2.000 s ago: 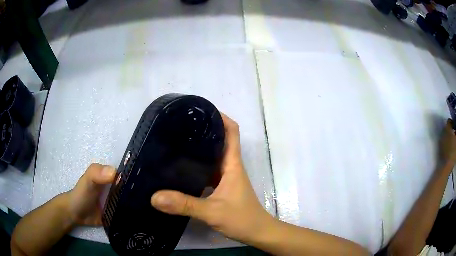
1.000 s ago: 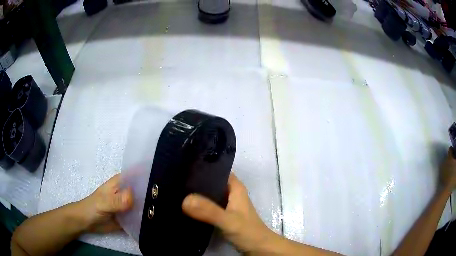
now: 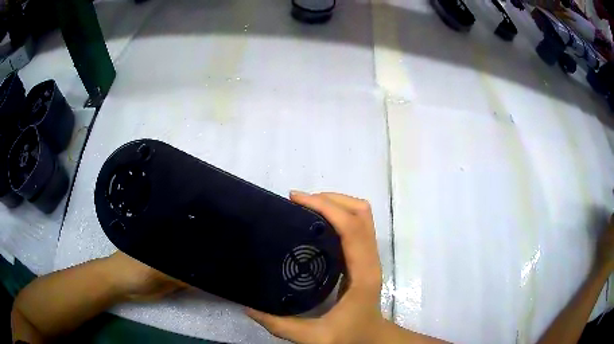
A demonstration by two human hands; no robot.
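A black oval base housing [image 3: 215,225] is held above the white table, its flat face with a round slotted grille towards me. The grille is at its right end; another round feature is at its upper left end. My right hand [image 3: 343,269] grips the right end, thumb and fingers on opposite edges. My left hand [image 3: 151,281] is at the lower left edge, its fingers hidden under the housing, so its hold cannot be told.
The white foam table [image 3: 458,201] has taped seams. Black cup-like housings [image 3: 40,164] stand at left beside a green post [image 3: 84,50]. A joined unit [image 3: 313,8] and dark parts [image 3: 454,12] lie at the far side. Another person's arm [image 3: 586,289] is at right.
The housing has turned from upright in view to slanting across it, now showing its grille face. The pale film beside it is no longer visible. My right hand moved to its right end.
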